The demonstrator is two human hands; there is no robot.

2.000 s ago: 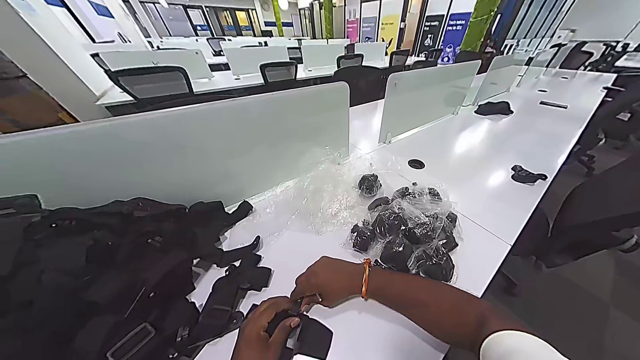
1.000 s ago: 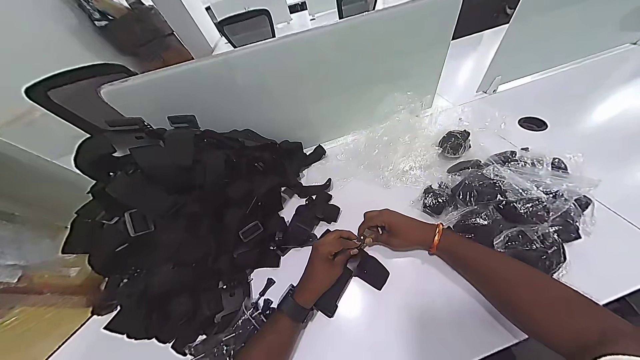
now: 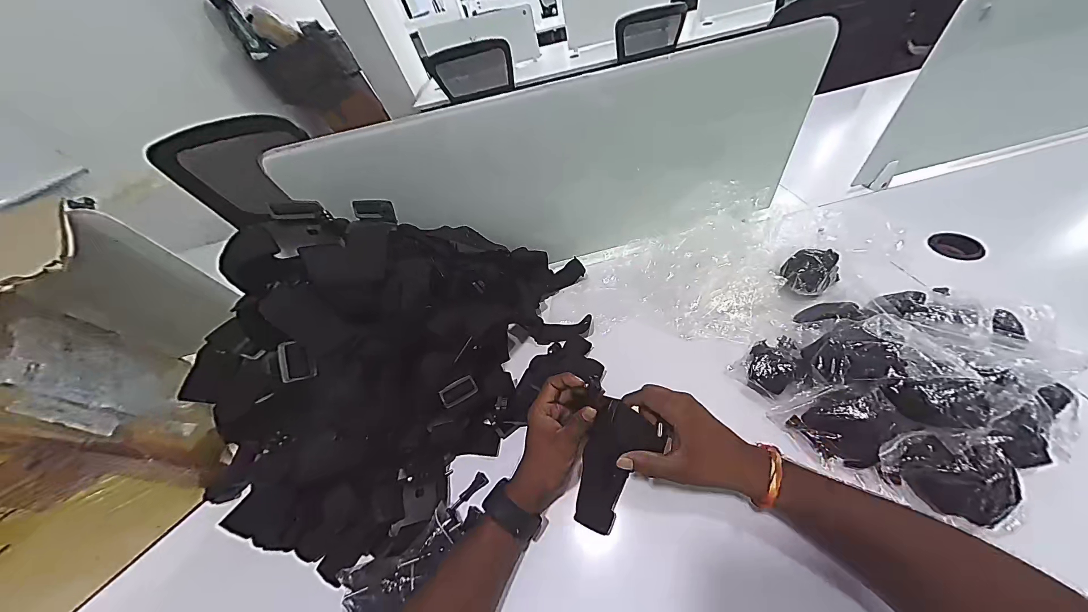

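Both of my hands are on one black fabric strap [image 3: 605, 467] over the white desk. My left hand [image 3: 557, 433], with a dark watch on the wrist, pinches its upper end. My right hand [image 3: 693, 438], wearing an orange thread bracelet, grips a folded part of it from the right. Left of my hands lies a large pile of black straps [image 3: 374, 340] with several rectangular buckles. To the right, several black items in clear plastic bags [image 3: 901, 374] are heaped. What the fingertips of my left hand cover is hidden.
Crumpled clear plastic [image 3: 705, 272] lies along the frosted desk divider [image 3: 561, 161]. Small black parts in a clear bag [image 3: 399, 561] are near my left forearm. A mesh chair [image 3: 229, 161] stands behind the pile, a cardboard box [image 3: 93, 476] at the far left, and a cable hole [image 3: 956, 246] at the right.
The view has swung left and down since the oldest frame. My right hand has shifted from beside my left fingertips to the strap's right side; the strap now hangs lengthwise between my hands.
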